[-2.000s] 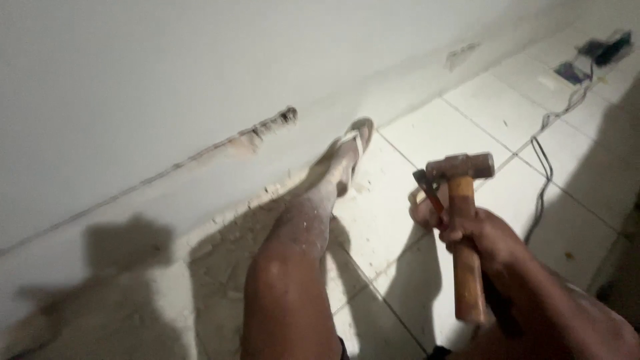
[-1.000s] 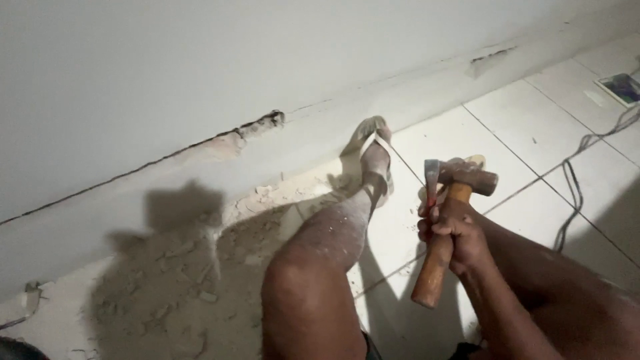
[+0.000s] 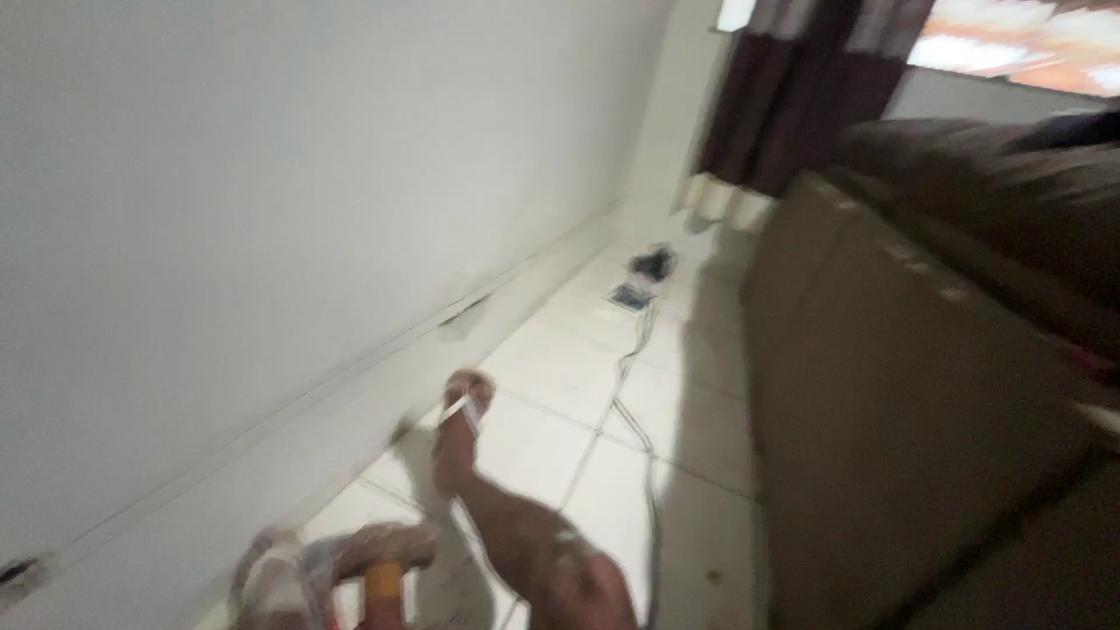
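Observation:
A blurred hammer (image 3: 382, 582) reaches into view at the bottom edge, its head crosswise above a short stretch of handle. Just left of it shows the greyish blade of what looks like a chisel (image 3: 319, 560), with a bit of red below. Neither of my hands is visible; whatever grips these tools is below the frame. Along the lower part of the white wall (image 3: 306, 219) runs a thin line, with a dark gouge (image 3: 464, 312) farther along and another dark hole (image 3: 22, 569) at the lower left.
My sandalled foot (image 3: 468, 398) stands on the white floor tiles (image 3: 534, 385) beside the wall; another foot (image 3: 276, 573) is at lower left. A cable (image 3: 632, 420) runs to dark objects (image 3: 652, 262) on the floor. A large brown sofa-like piece (image 3: 875, 394) fills the right, near a dark curtain (image 3: 779, 96).
The view has swung up and along the wall, bringing in the curtain and brown furniture. The hand that held the hammer and chisel has dropped out of view.

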